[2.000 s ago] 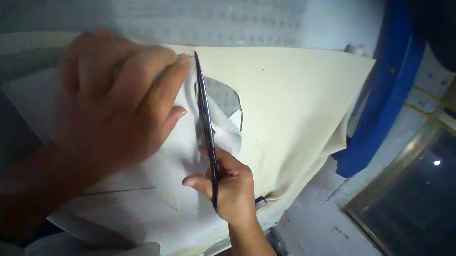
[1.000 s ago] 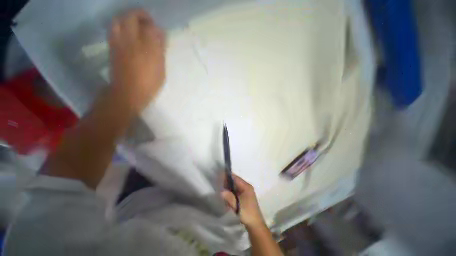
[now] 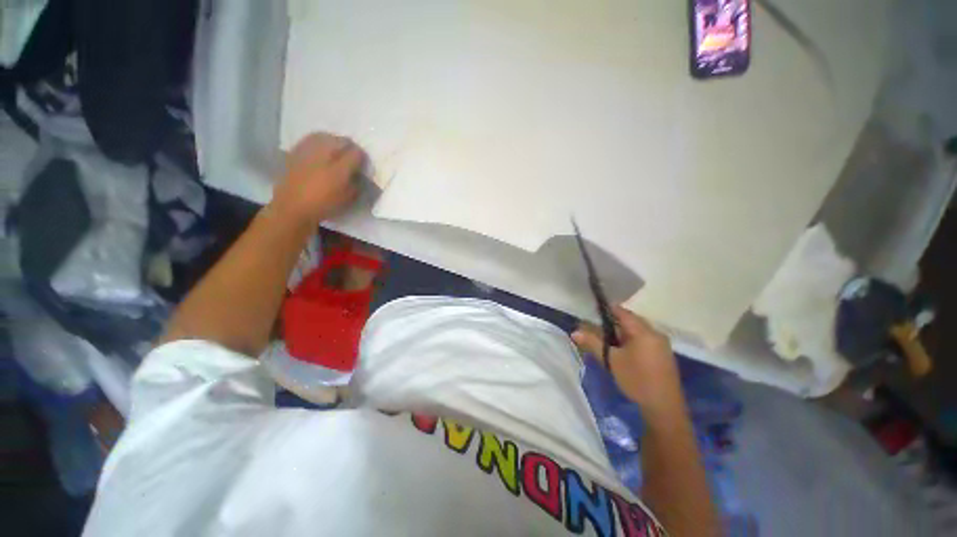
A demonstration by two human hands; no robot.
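Note:
The cream sheet (image 3: 504, 126) lies over the pale table. Its near edge is cut in curves and angles, with a grey wedge-shaped opening (image 3: 614, 271) near the right hand. My left hand (image 3: 320, 178) is at the sheet's near left corner, fingers curled on its edge; the fingertips are partly hidden. My right hand (image 3: 640, 357) holds the long black shears (image 3: 593, 275) by the handles at the table's near edge. The blades look closed, point away from me and lie over the opening. The grip is blurred.
A lit smartphone (image 3: 721, 37) lies on the sheet at the far right. A red plastic stool (image 3: 331, 320) stands below the table's near edge. A crumpled whitish piece (image 3: 808, 299) lies at the right beside a dark round tool (image 3: 873, 320). Plastic bags (image 3: 105, 226) are at the left.
The view has swung toward the table's near edge and my shirt. My left hand has come down to the sheet's near edge. The shears have stayed in my right hand.

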